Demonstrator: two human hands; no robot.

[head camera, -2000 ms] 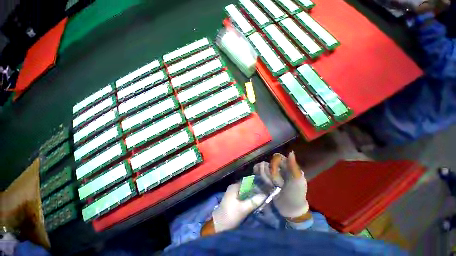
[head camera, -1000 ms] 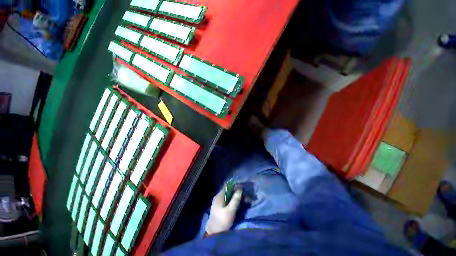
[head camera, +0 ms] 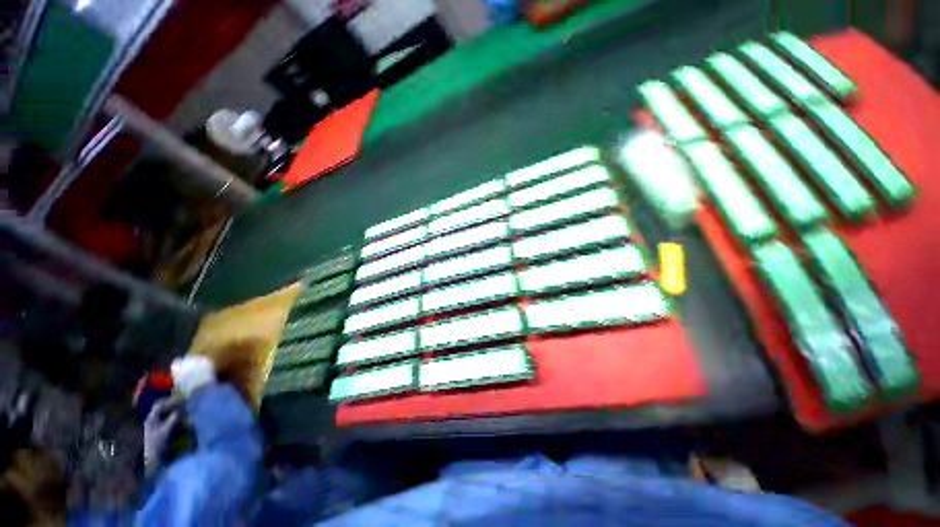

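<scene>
Neither my left hand nor my right hand is in view. Nearest in front of me, a red sheet [head camera: 618,376] bears rows of green boards with smooth pale tops [head camera: 474,364]. Bare red shows along its near edge and right corner. On the right, a second red sheet [head camera: 912,134] bears more pale-topped boards [head camera: 730,190]. A blurred, shiny pale bundle [head camera: 660,175] lies between the two groups. A small yellow piece [head camera: 672,269] lies just below it. The view is blurred.
Darker green boards [head camera: 304,350] and a tan sheet with a brown stain [head camera: 242,324] lie at left. Another person's white-gloved hand [head camera: 193,374] and blue sleeve are beside it. Another red sheet [head camera: 335,139] lies across the dark green belt [head camera: 443,134].
The view has swung left, bringing the neighbour's gloved hand and tan sheet into view. My left hand and my right sleeve, seen earlier near my lap, are out of the picture.
</scene>
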